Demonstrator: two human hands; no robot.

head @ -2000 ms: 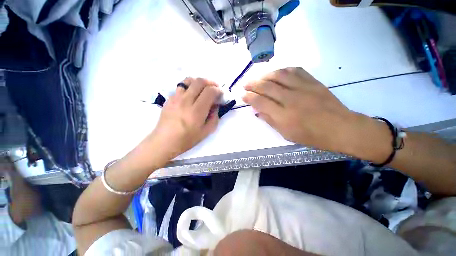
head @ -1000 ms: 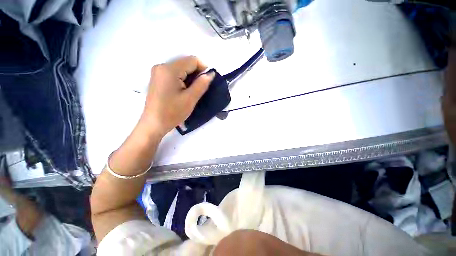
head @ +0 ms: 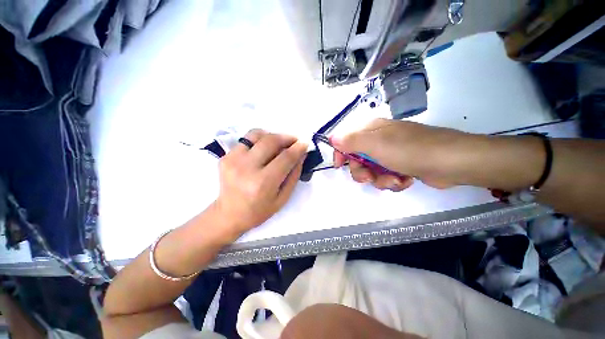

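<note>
My left hand point(head: 260, 177) holds a small navy piece point(head: 312, 161) against the white table, its fingers covering most of it. A dark corner and some pale cloth show left of the fingers. My right hand point(head: 391, 153) is shut around the pink and blue thread snips point(head: 371, 163). Their dark points are at the piece's right edge, beside my left fingertips. A narrow dark strip or thread bundle point(head: 339, 116) runs from there up to the needle area. The blue-grey attachment point(head: 406, 89) is just right of the foot.
The sewing machine head point(head: 391, 33) is overhead. Navy garment pieces point(head: 40, 145) are heaped at left. A ruler strip point(head: 371, 236) runs along the front edge of the white table point(head: 166, 198). Scraps point(head: 524, 261) lie below it at right. Part of another person's arm point(head: 16, 318) shows lower left.
My right hand, out of view a second ago, is back with the snips. My left hand has moved slightly right and down and covers more of the navy piece. The view has shifted, showing more machine head.
</note>
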